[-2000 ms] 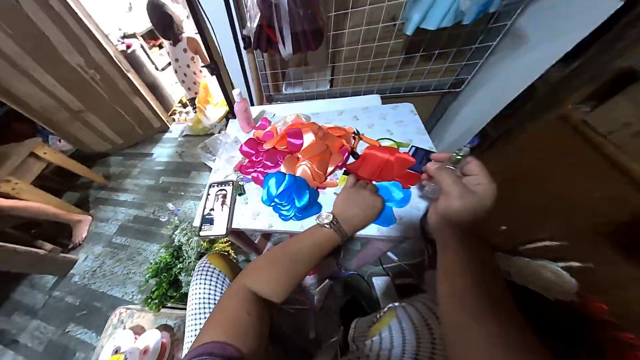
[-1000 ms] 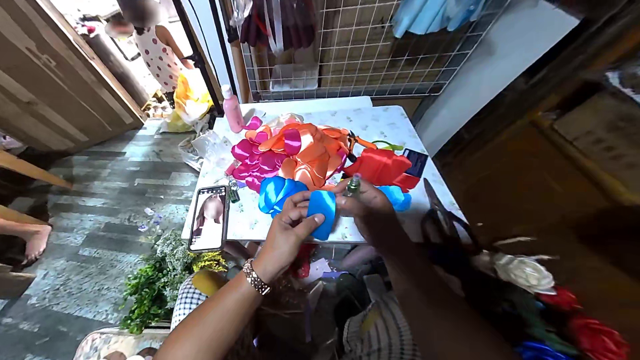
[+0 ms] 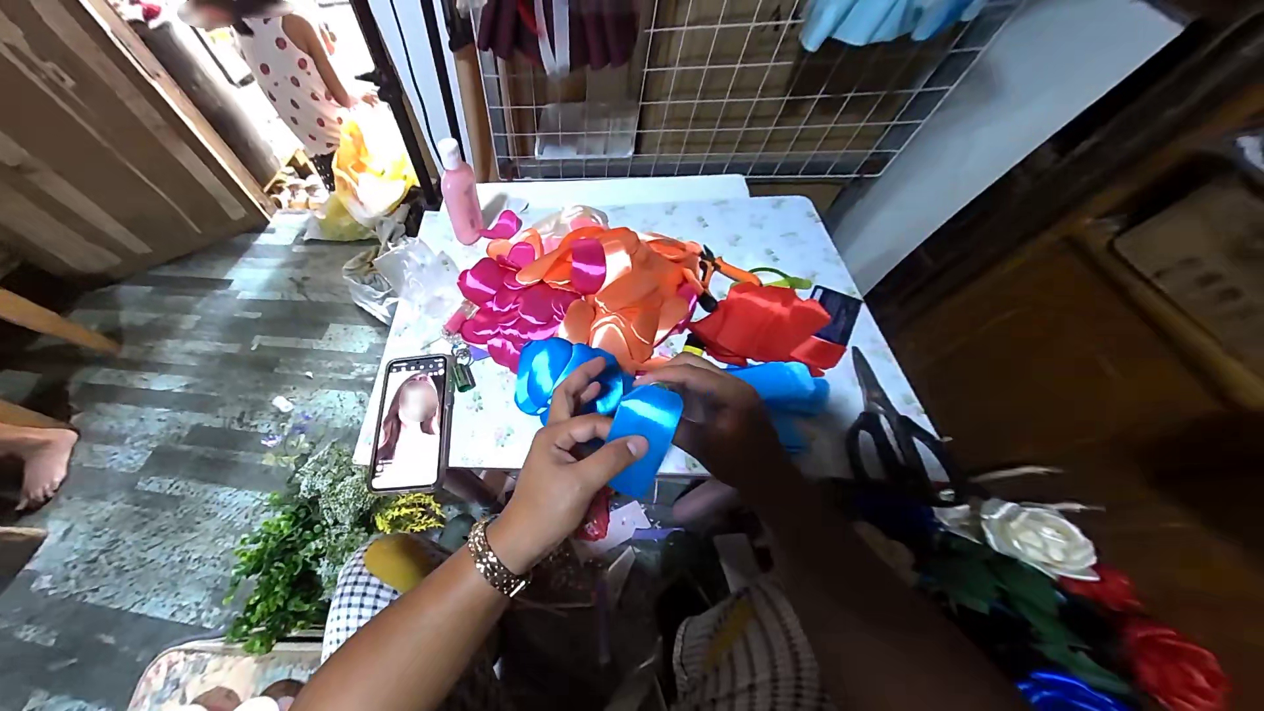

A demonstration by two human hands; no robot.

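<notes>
My left hand (image 3: 565,474) pinches a blue satin ribbon petal (image 3: 647,434) between thumb and fingers, over the table's near edge. At the petal's upper right is my right hand (image 3: 726,415), its fingers curled at the petal's top edge; the small green-topped thing in them is mostly hidden. Just behind my hands lie a pile of blue petals (image 3: 553,373) and, to the right, a blue ribbon roll (image 3: 785,385). Orange petals (image 3: 632,281), magenta petals (image 3: 518,306) and red petals (image 3: 760,321) are heaped farther back on the white table (image 3: 829,237).
A phone (image 3: 411,425) lies at the table's left edge, near a small green bottle (image 3: 463,373). A pink bottle (image 3: 460,193) stands at the back left. Scissors (image 3: 889,425) are at the right edge. Greenery (image 3: 286,553) and fabric roses (image 3: 1037,538) flank me. A person (image 3: 296,84) stands beyond the doorway.
Two seconds ago my hands were apart, the left reaching among the petals; now they are together at the blue petal. Since one second ago they have hardly moved.
</notes>
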